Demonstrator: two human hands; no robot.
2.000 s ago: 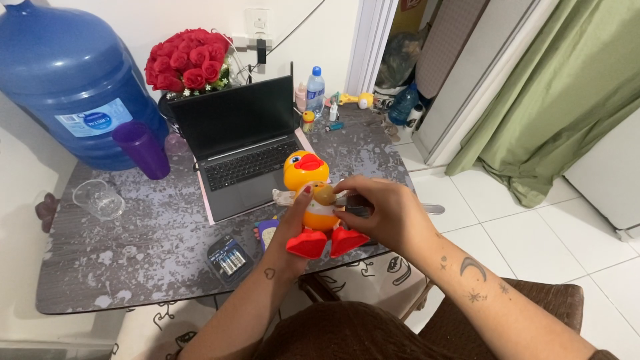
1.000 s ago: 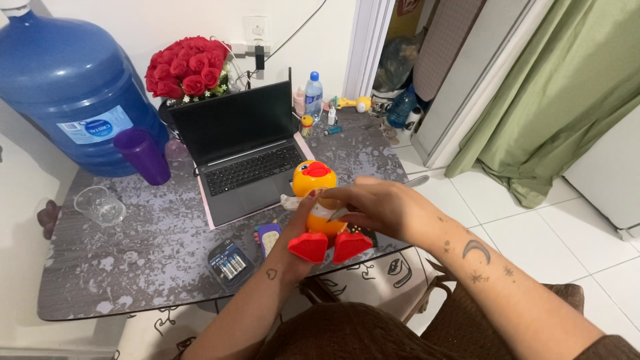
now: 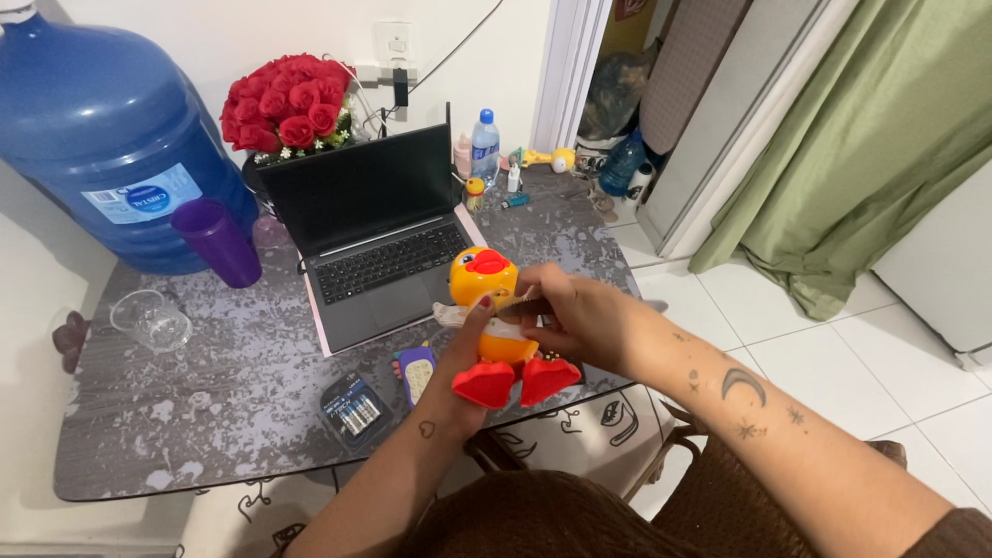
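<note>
An orange plastic toy duck (image 3: 508, 345) with a red beak and red feet is held upright near the table's front edge. My left hand (image 3: 465, 364) grips its body from the left, thumb on the chest. In my right hand (image 3: 573, 314) is a dark, serrated-edged blade or tool (image 3: 525, 308), which lies against the duck's chest just below the head; its exact kind is unclear. A pale wing sticks out at the left. Beside my left hand lie a purple toy phone (image 3: 419, 373) and a battery blister pack (image 3: 358, 411).
An open laptop (image 3: 387, 287) stands behind the duck. Left of it are a purple cup (image 3: 217, 244), a clear glass (image 3: 151, 322) and a large blue water jug (image 3: 116, 132). Red roses (image 3: 287, 105), a water bottle (image 3: 485, 147) and small items stand at the back.
My right hand has shifted over the duck's chest, and the dark tool shows more plainly than one second ago. My left hand keeps its grip on the duck.
</note>
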